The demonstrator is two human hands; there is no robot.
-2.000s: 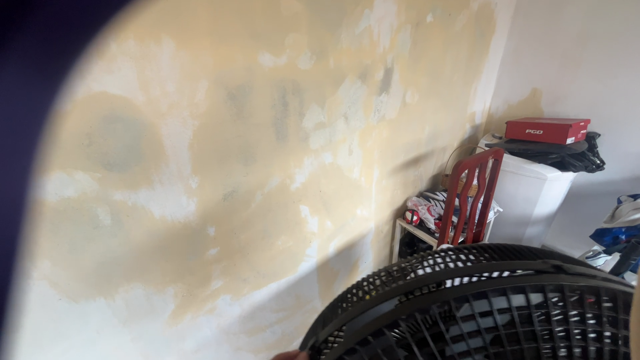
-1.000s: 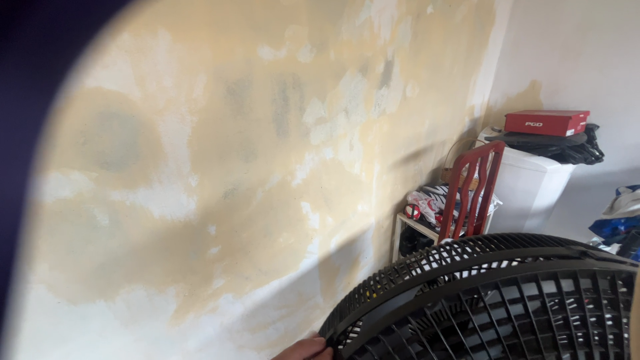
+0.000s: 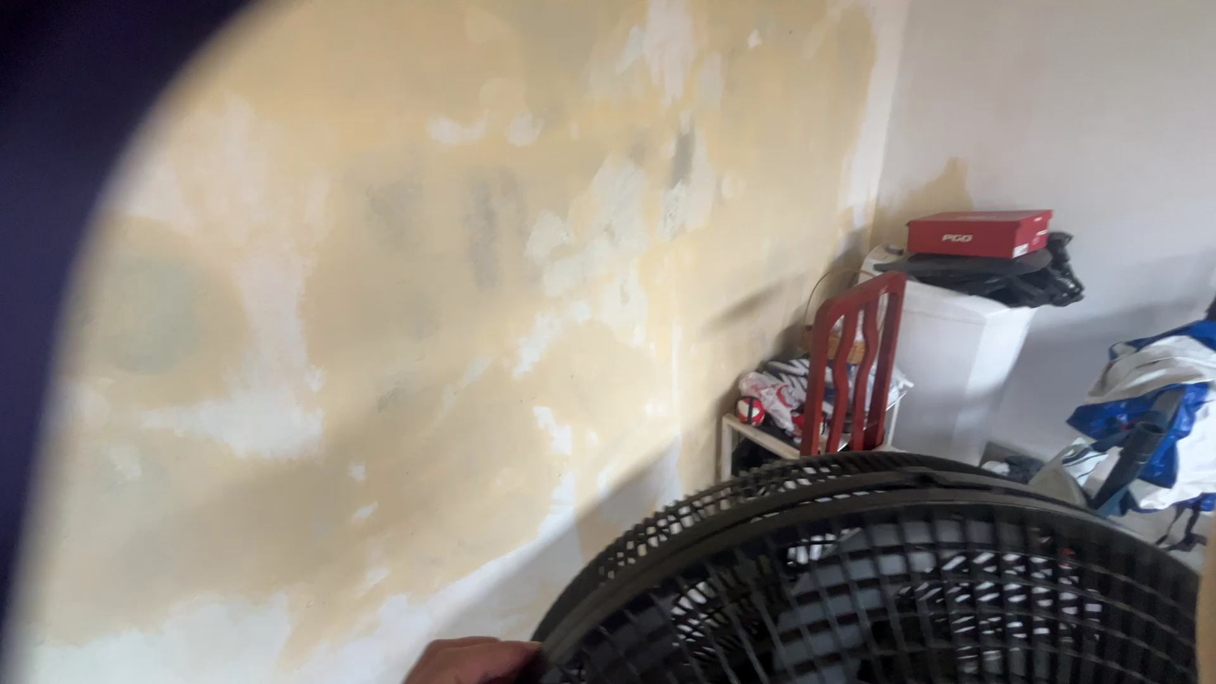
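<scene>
The black plastic grille of a fan (image 3: 855, 570) fills the lower right of the head view, its curved rim uppermost. At the rim's lower left edge is my left hand (image 3: 475, 660), its fingertips against the grille; most of the hand lies below the frame, so its hold is only partly seen. At the far right edge a blurred tan strip shows beside the grille, too little to identify. My right hand cannot be made out.
A patchy plastered wall (image 3: 427, 332) runs along the left. Beyond the fan stand a red wooden chair (image 3: 855, 370), a cluttered low shelf (image 3: 727, 446), a white cabinet (image 3: 959, 361) bearing a red box (image 3: 978, 234) and black bag (image 3: 1007, 275), and blue-and-white bags (image 3: 1159, 418).
More of my left hand shows at the grille's left edge than two seconds ago. The fan grille sits slightly lower and farther right in view.
</scene>
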